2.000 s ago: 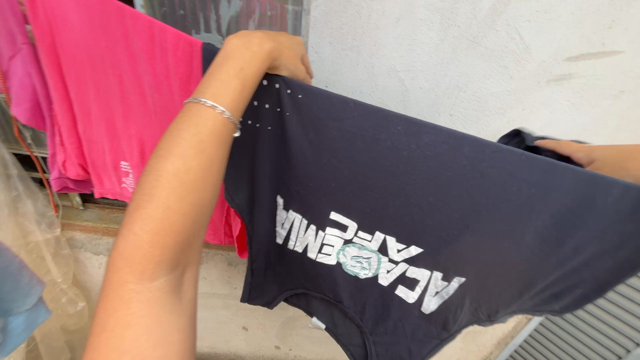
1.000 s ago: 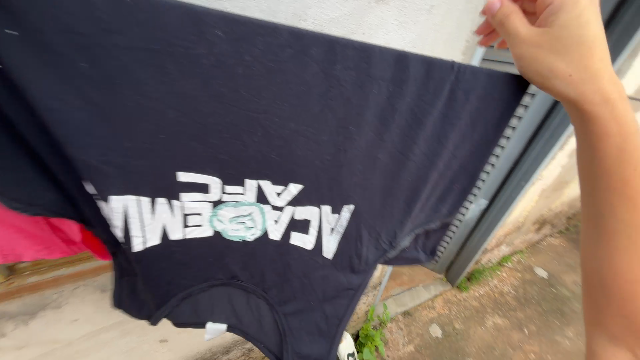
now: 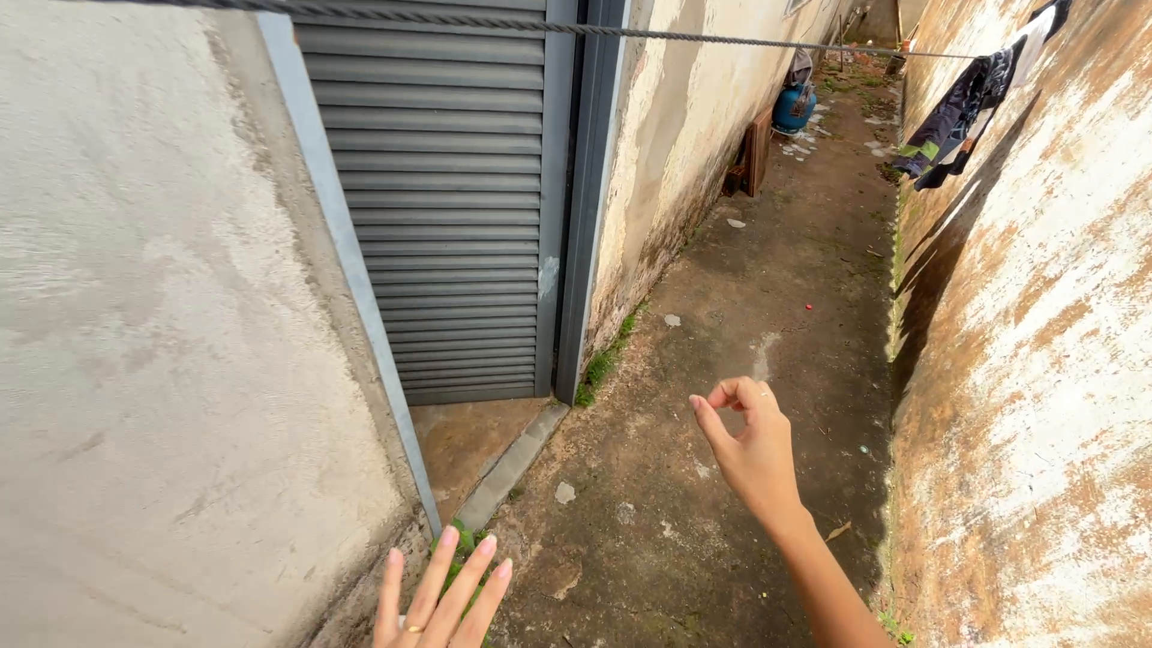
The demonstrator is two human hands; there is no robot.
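Note:
My left hand (image 3: 441, 598) is at the bottom, fingers spread and holding nothing, with a ring on one finger. To its right my right hand (image 3: 747, 432) is raised over the walkway, thumb and forefinger curled towards each other with a small gap, nothing between them. Above both hands a dark twisted clothesline (image 3: 648, 34) runs across the top of the view. Dark clothes (image 3: 967, 112) hang from its far end at the upper right. The navy shirt is out of view.
A grey louvered metal door (image 3: 441, 207) stands left of the concrete walkway (image 3: 666, 540). A plastered wall (image 3: 153, 315) is at the left, a weathered wall (image 3: 1035, 405) at the right. Further along are brown boards (image 3: 759, 153) and a blue gas cylinder (image 3: 794, 110).
The view has swung far from the wall and shirt to the walkway. Earlier my right hand was at the navy shirt's edge; now both hands are without cloth.

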